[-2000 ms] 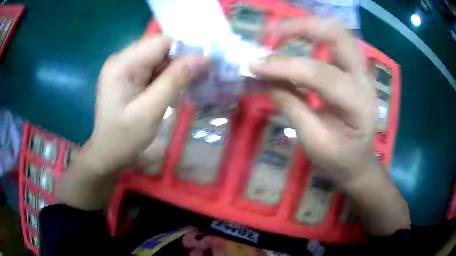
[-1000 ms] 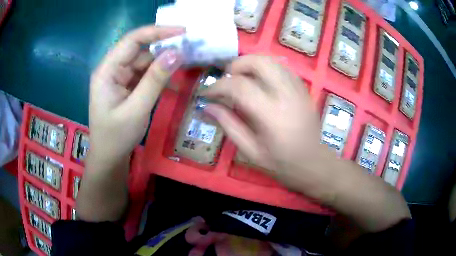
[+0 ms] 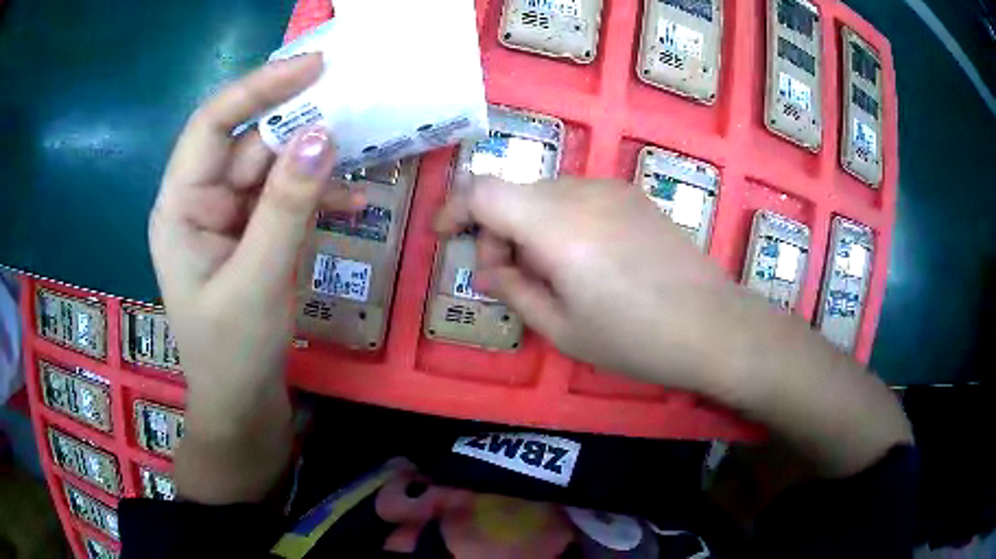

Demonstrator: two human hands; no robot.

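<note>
My left hand (image 3: 235, 207) holds the label strip (image 3: 406, 82) between thumb and fingers, above the tray's upper left. Its plain white side shows, with black print along the curled lower edge. My right hand (image 3: 579, 262) is over a gold-beige phone (image 3: 470, 324) in the lower row, fingertips down at its middle. A white label shows partly by the fingertips; whether they grip it cannot be told. Left of it, another phone (image 3: 341, 311) carries a white label (image 3: 341, 277) in its lower half. Both lie in the red-pink foam tray (image 3: 459, 391).
More open-backed phones sit in the tray's far row, such as one at the top (image 3: 679, 46), and at the right (image 3: 777, 262). A second red tray with phones (image 3: 74, 393) is at lower left. The dark green bench (image 3: 98, 142) lies beyond.
My right hand has moved from the leftmost lower phone to the one right of it. The leftmost phone is less covered. The view has shifted over the tray. My left hand still holds the strip.
</note>
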